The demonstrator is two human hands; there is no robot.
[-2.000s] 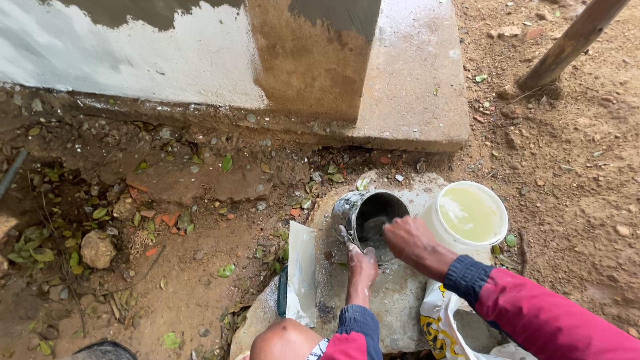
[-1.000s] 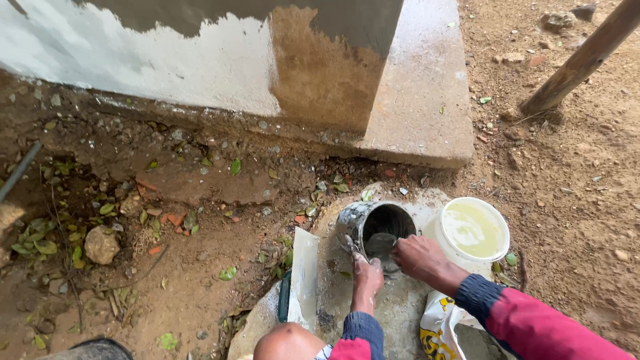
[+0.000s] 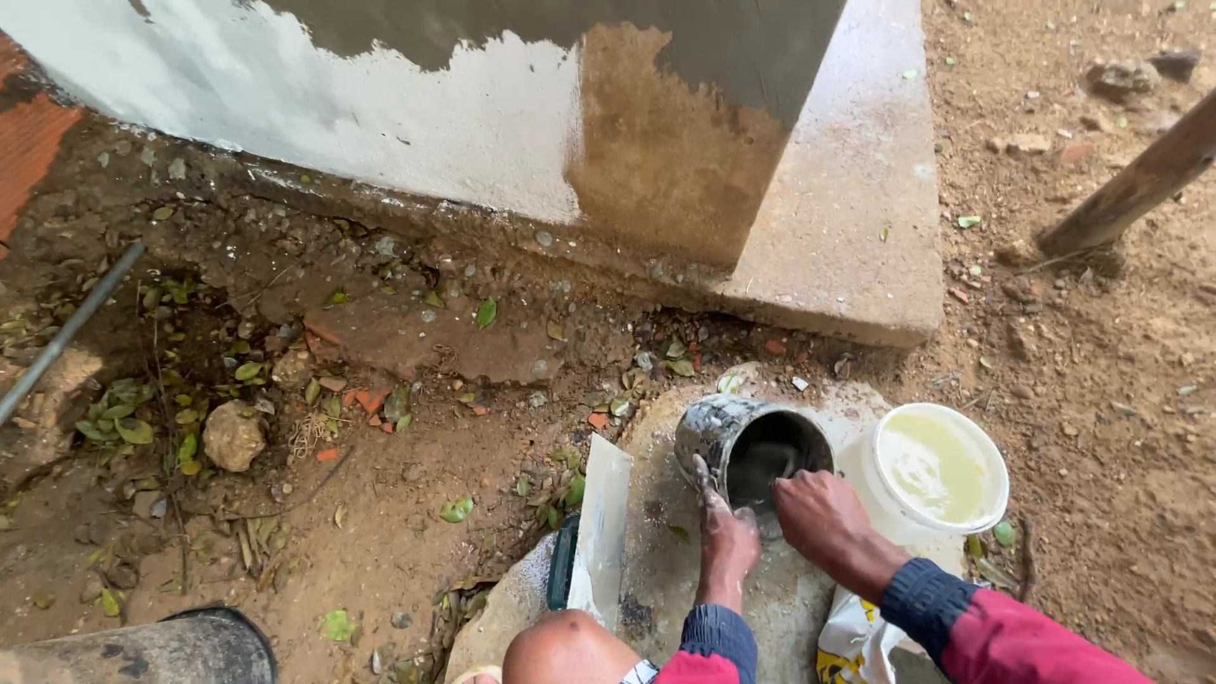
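A smeared, dark-mouthed metal can (image 3: pixel 708 432) lies tilted on a flat stone slab, its opening toward me. My left hand (image 3: pixel 727 537), its fingers coated in pale paste, supports the can's lower side. At the can's mouth, my right hand (image 3: pixel 826 518) is closed on a tool whose greyish end (image 3: pixel 777 461) shows inside; its kind cannot be told. Just right of the can stands a white plastic bucket (image 3: pixel 993 475) of cloudy yellowish liquid. To the left of my left hand, a wide flat blade (image 3: pixel 603 522) with a dark green handle (image 3: pixel 562 562) rests on the slab.
Ahead is a wall (image 3: pixel 475 123) with white, brown and wet grey areas, beside a concrete ledge (image 3: pixel 845 247). A printed bag (image 3: pixel 841 636) lies below the bucket. A wooden post (image 3: pixel 1130 190) stands at right; a stone (image 3: pixel 234 435), a pipe (image 3: pixel 71 328) and a dark container (image 3: pixel 142 655) are at left.
My right hand has moved in closer to the can's mouth, and the tool's end sits deeper inside than one second ago. My left hand has stayed on the can.
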